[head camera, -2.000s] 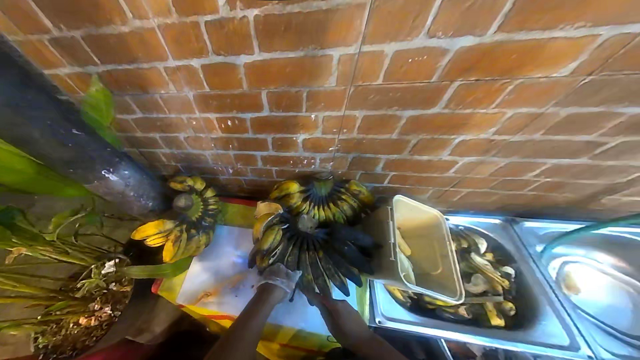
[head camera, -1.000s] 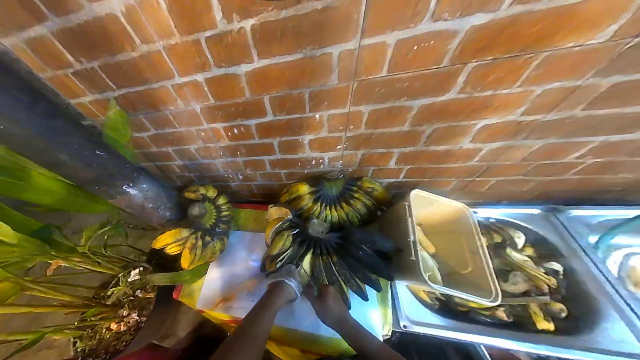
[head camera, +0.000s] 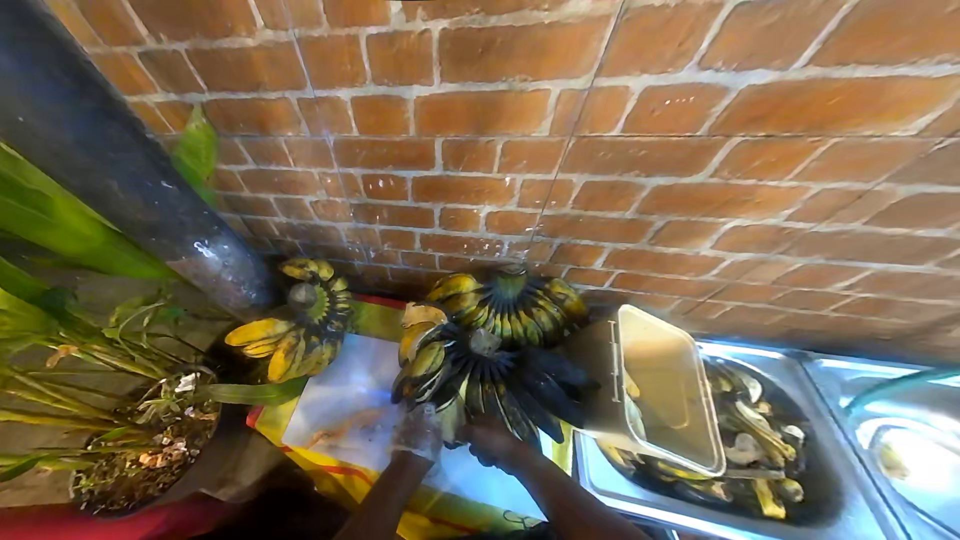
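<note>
A large bunch of blackened bananas lies on a white and yellow sheet in the middle. At its near edge is my left hand in a clear plastic glove, with its fingers on the lower left bananas. My right hand touches the lower middle fruits, close beside the left one. The bananas and blur partly hide the fingers of both hands. Behind this bunch sits a yellow-green banana bunch. Another bunch with yellow tips stands to the left.
A plastic tub leans tilted at the rim of a steel sink holding banana peels. A green hose crosses the second basin. A brick wall rises behind. Potted plants and a dark pipe are at the left.
The view has shifted somewhat. Both hands remain at the near side of the dark bunch.
</note>
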